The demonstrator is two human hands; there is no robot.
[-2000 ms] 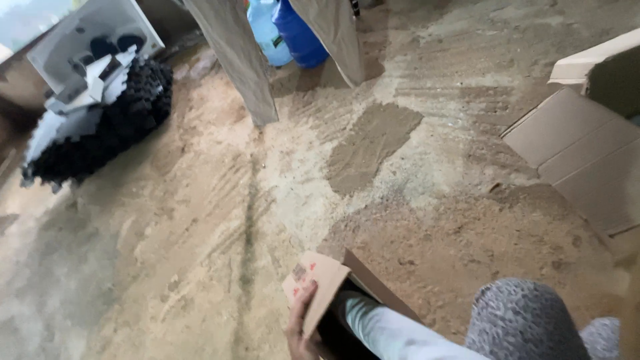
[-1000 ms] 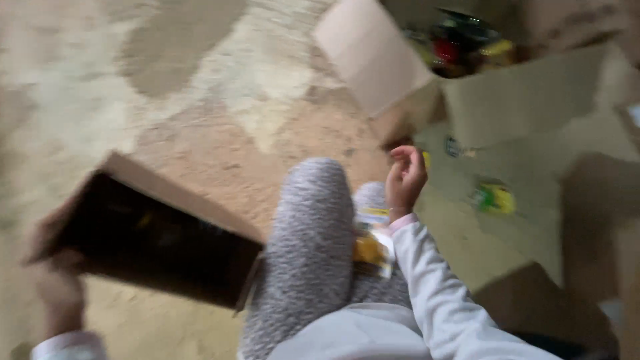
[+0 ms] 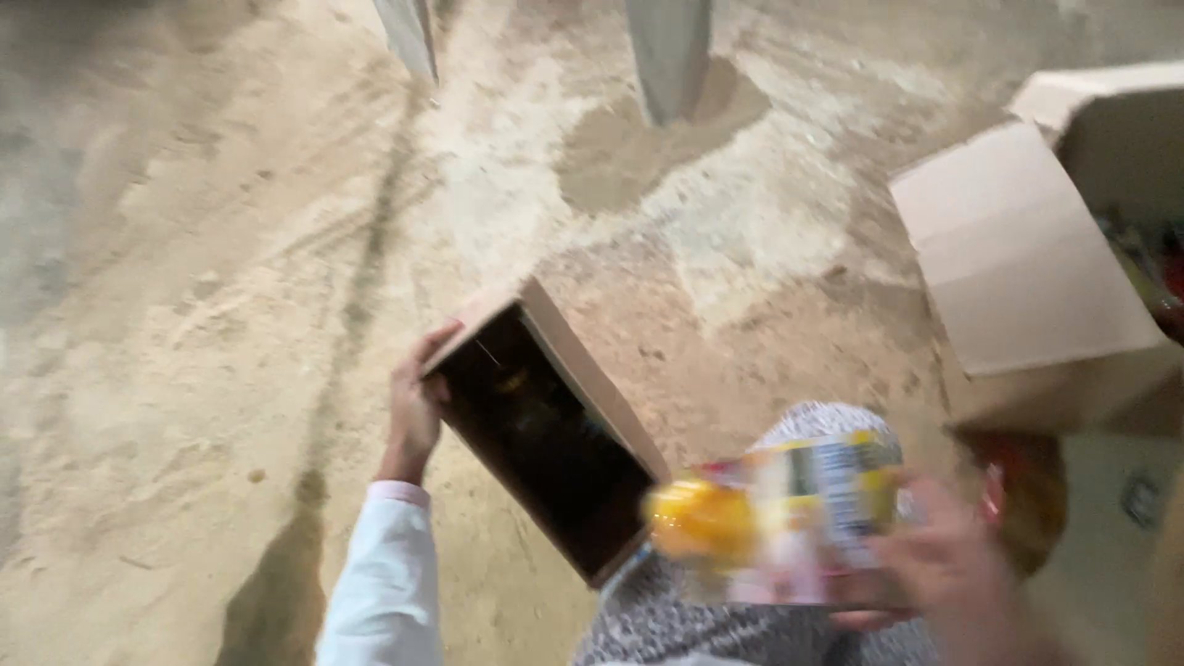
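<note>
My left hand (image 3: 418, 402) grips the upper left end of a narrow cardboard box (image 3: 597, 379), which is tilted with its dark opening toward me. Little shows inside it beyond a small yellowish patch. At the lower right, my right hand (image 3: 934, 555), blurred by motion, holds a plastic-wrapped packet (image 3: 805, 518) with a round yellow part at its left end and printed wrapping. The packet is over my knee, close to the right edge of the narrow box. Whether it touches the box cannot be told.
A large cardboard box (image 3: 1031, 250) with raised flaps stands at the right, with blurred colourful items inside. Two pale legs of a piece of furniture or stand (image 3: 673, 55) rest on the dusty floor (image 3: 231, 231) ahead. My knees in grey speckled cloth (image 3: 828, 421) are below.
My right hand, holding nothing one second ago beside my knee, now holds the yellow packet near the narrow box. My left hand still holds that box. The view has shifted strongly.
</note>
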